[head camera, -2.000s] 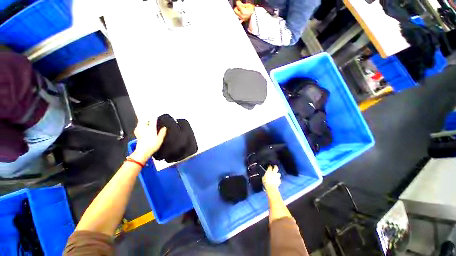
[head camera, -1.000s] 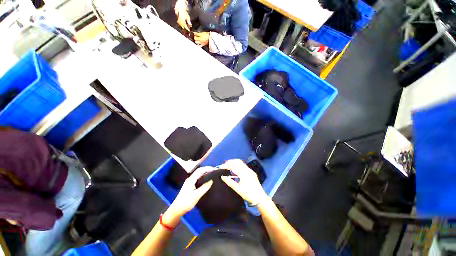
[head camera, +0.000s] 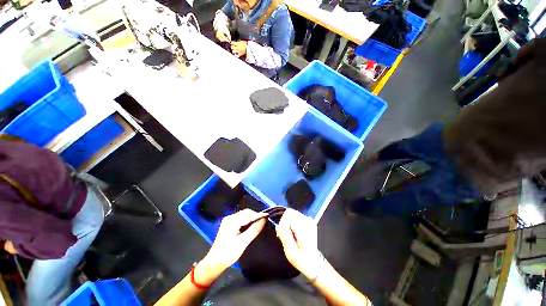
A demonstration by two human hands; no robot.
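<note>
A black sewn piece (head camera: 267, 257) hangs in front of my body. My left hand (head camera: 238, 237) pinches its upper edge, with a red band on the wrist. My right hand (head camera: 299, 241) pinches the same edge close beside it. Dark rim folds show between the fingertips; a small pale glint there is too unclear to name. A stack of black panels (head camera: 230, 155) lies at the near table corner, and a greyer stack (head camera: 269, 100) lies farther back on the white table (head camera: 203, 95).
A large blue crate (head camera: 272, 173) with black pieces stands at the table end, a smaller blue crate (head camera: 194, 210) left of it, another (head camera: 368, 119) behind. A person works beyond the table, one sits left, and one in dark clothes (head camera: 503, 125) is close on the right.
My hands first left the table stack and crate to hold one piece together; since then they have shifted its edge slightly. A person in dark clothes has come into view at the right.
</note>
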